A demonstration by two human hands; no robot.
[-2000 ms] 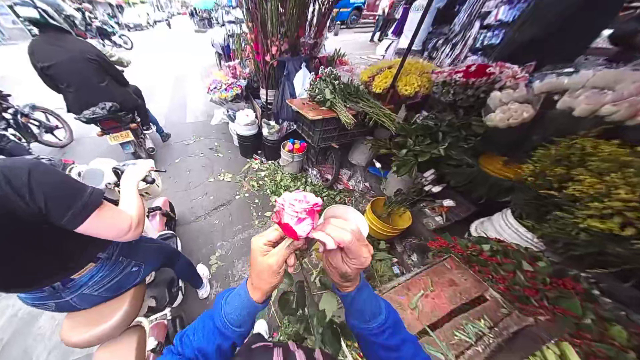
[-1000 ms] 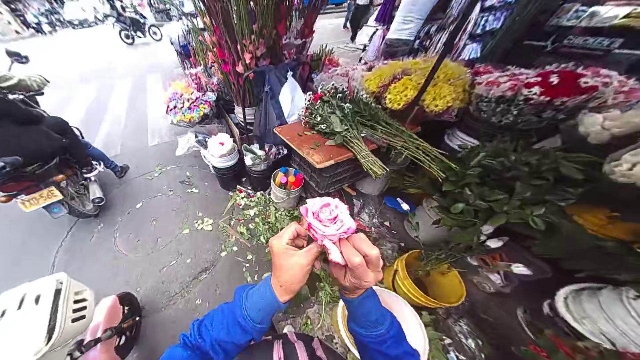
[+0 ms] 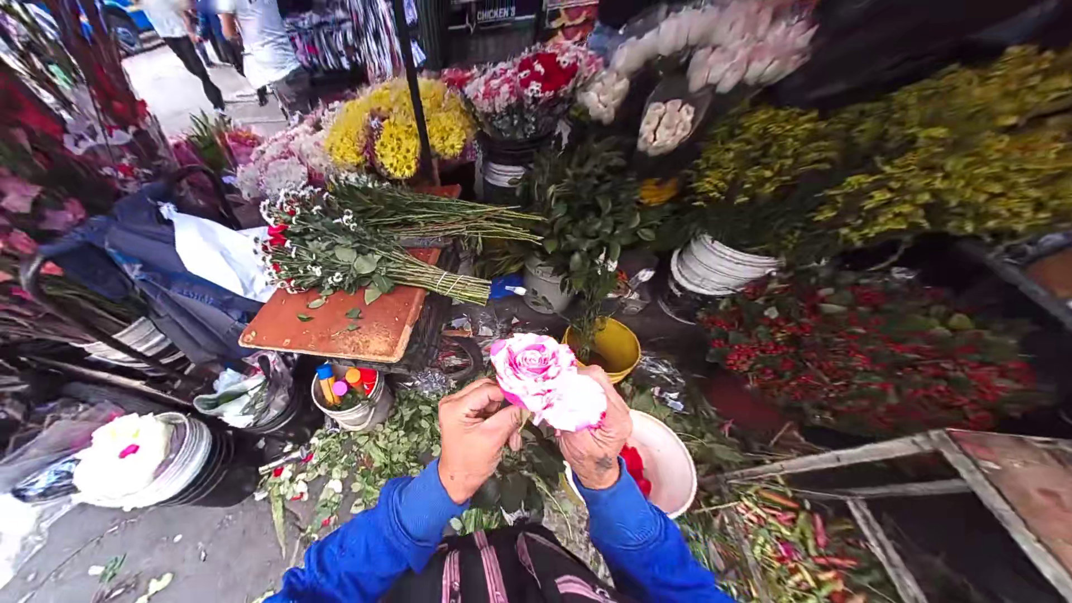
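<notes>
A pink and white rose [image 3: 533, 367] is held up between my two hands, over the ground litter. My left hand [image 3: 477, 435] pinches the rose just under its bloom, with thumb and fingers together. Around the bloom's right side, my right hand [image 3: 599, 431] is closed on pale, pink-edged petals [image 3: 574, 404]; whether they are loose or part of the rose I cannot tell. Below my right hand stands a white bucket [image 3: 670, 465] with red petals inside. The rose's stem is mostly hidden by my hands.
Bundles of cut stems [image 3: 402, 272] lie on an orange-brown board [image 3: 335, 331]. A yellow bucket [image 3: 624, 347] stands beyond my hands, a small bucket with colourful-topped items [image 3: 360, 410] left of them. Leaf clippings [image 3: 402, 452] litter the ground. A wooden frame [image 3: 837, 452] is at right.
The view has swung right, away from the motorcycles. The pale petals at my right hand now stand out beside the rose. Both hands stay at the rose.
</notes>
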